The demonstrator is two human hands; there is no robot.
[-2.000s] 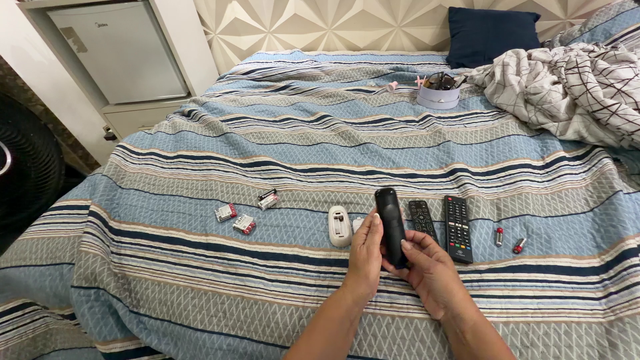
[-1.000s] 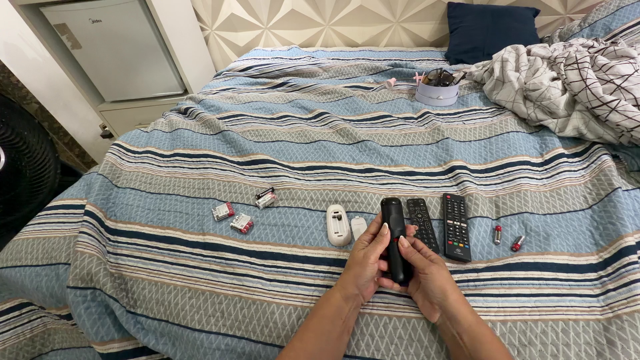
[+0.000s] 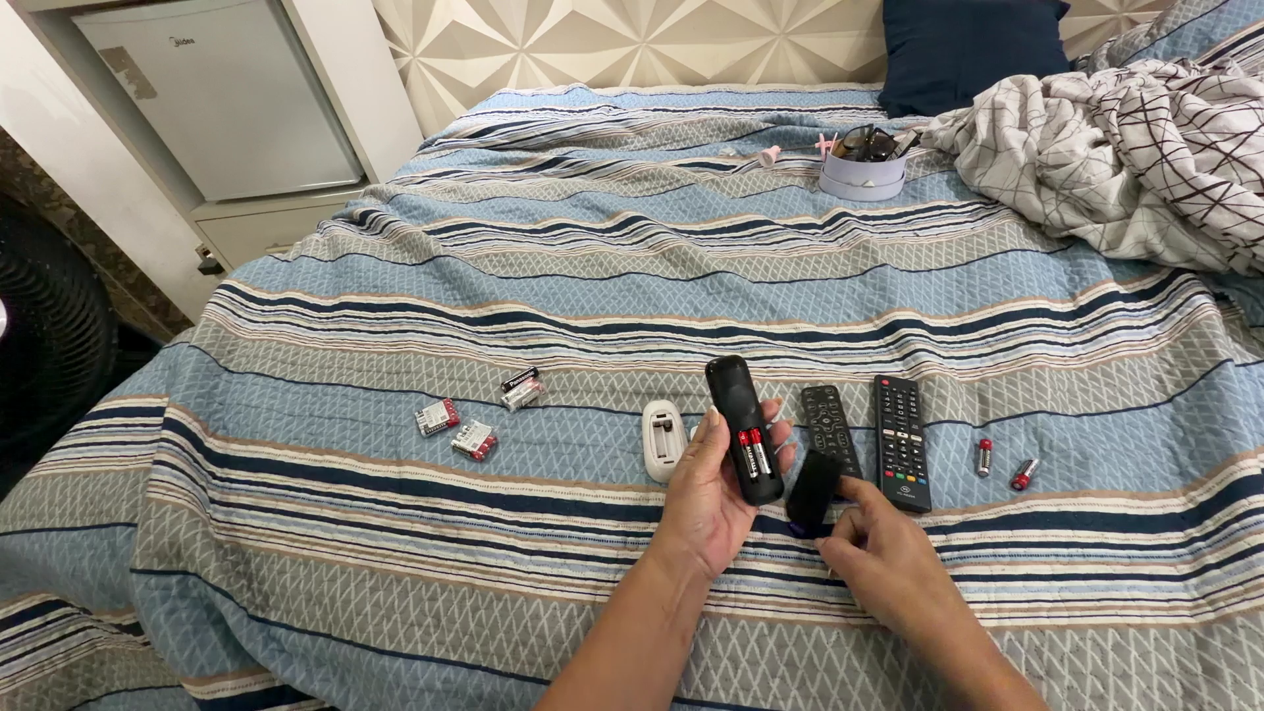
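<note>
My left hand (image 3: 713, 499) holds a black remote control (image 3: 736, 400), its back facing up and its battery bay uncovered. Two red-and-silver batteries (image 3: 752, 454) lie side by side in the bay. In my right hand (image 3: 874, 553) is the black battery cover (image 3: 815, 492), tilted and apart from the remote. The cover partly hides a dark remote (image 3: 828, 420) on the bed. Farther right lies a longer black remote with coloured buttons (image 3: 901, 444). Left of my left hand rests a white remote (image 3: 662, 439) with an open bay.
Several batteries, some in packs (image 3: 474, 440), lie at the left on the striped bedspread (image 3: 415, 553). Two loose red-and-silver batteries (image 3: 985, 458) are at the right. Farther back are a lilac round box (image 3: 861, 180) holding glasses, a crumpled blanket (image 3: 1106, 158) and a dark pillow (image 3: 968, 49).
The black remote's battery cover has come off, showing the batteries. My right hand has moved right, away from the remote, with the cover in it.
</note>
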